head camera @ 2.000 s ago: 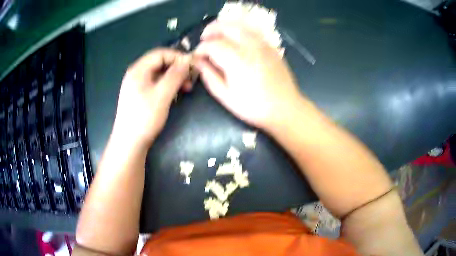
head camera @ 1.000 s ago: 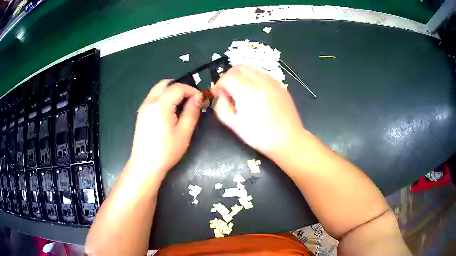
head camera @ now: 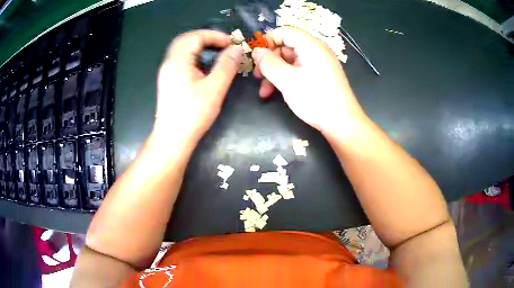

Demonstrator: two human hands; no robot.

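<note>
My left hand (head camera: 194,84) and my right hand (head camera: 307,76) meet at the far middle of the bench. Between their fingertips are a cream piece (head camera: 246,61) and a small orange-brown piece (head camera: 258,41). Left thumb and forefinger pinch the cream piece; right thumb and fingers hold the orange-brown one. The two pieces touch or overlap; which is on top I cannot tell. A blurred dark object (head camera: 252,18) lies just beyond the fingers. A large cream pile (head camera: 315,21) is beyond my right hand.
A black parts tray (head camera: 67,112) with many pockets fills the left. Loose cream pieces (head camera: 270,179) lie near the orange shirt. Thin tweezers (head camera: 360,52) lie right of the pile. A small yellow strip (head camera: 394,32) is farther right. A red thing (head camera: 487,194) shows at the right edge.
The view has shifted, so the bench sits higher in the picture. The orange-brown piece shows more clearly between my fingertips, with cream material beside it. The black object has come out from under my hands.
</note>
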